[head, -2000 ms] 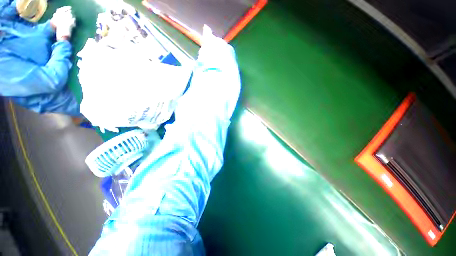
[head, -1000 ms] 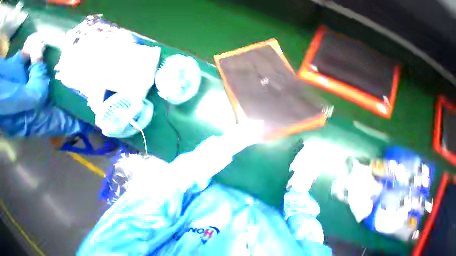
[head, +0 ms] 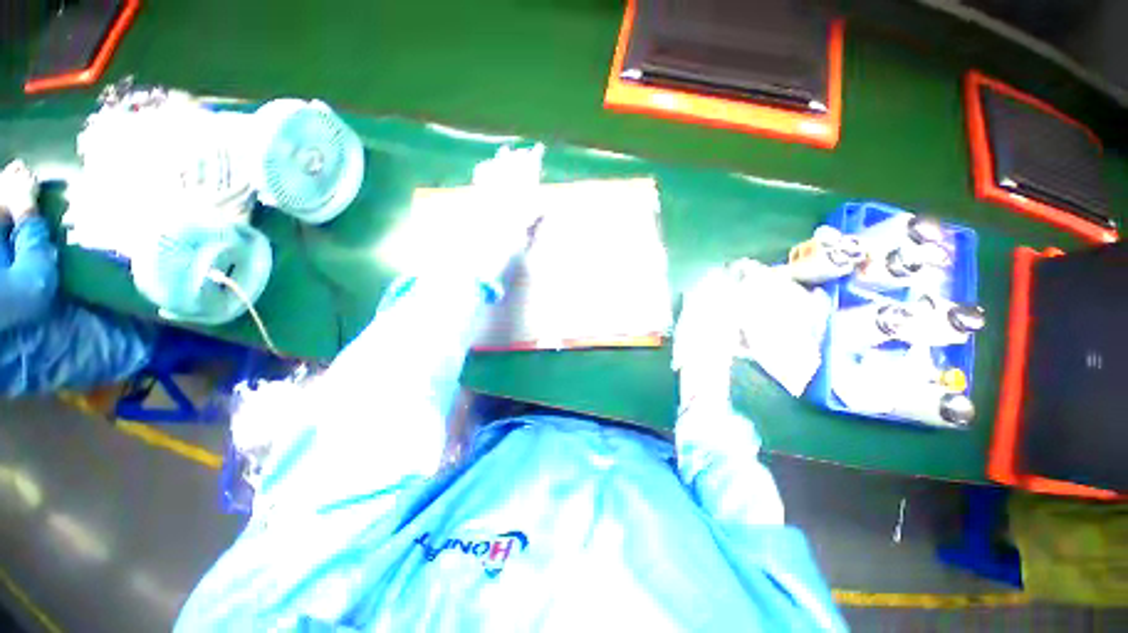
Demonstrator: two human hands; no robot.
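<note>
A laptop (head: pixel 594 266), white with glare, lies on an orange tray (head: pixel 637 341) on the green bench in front of me. My gloved left hand (head: pixel 485 223) reaches over its left part, fingertips at the far edge; glare hides whether it grips anything. My gloved right hand (head: pixel 717 309) is at the bench right of the laptop, against a crumpled white cloth (head: pixel 789 334). Glare blends glove and cloth, so its grip is unclear. The cloth lies at the left edge of a blue bin (head: pixel 841 402) holding several silver-topped bottles (head: pixel 909 260).
Two pale fans (head: pixel 309 161) and a white heap (head: pixel 136 173) stand at left, with a cable. Laptops on orange trays (head: pixel 724 114) are on the belt beyond and at right (head: pixel 1012 371). A lined waste bin (head: pixel 241 458) is below left. Another person's arm (head: pixel 31 260) shows far left.
The laptop and tray, earlier tilted near the belt edge, now lie squarely on the bench in front of me. My left hand has moved onto it. My right hand has moved up beside the cloth.
</note>
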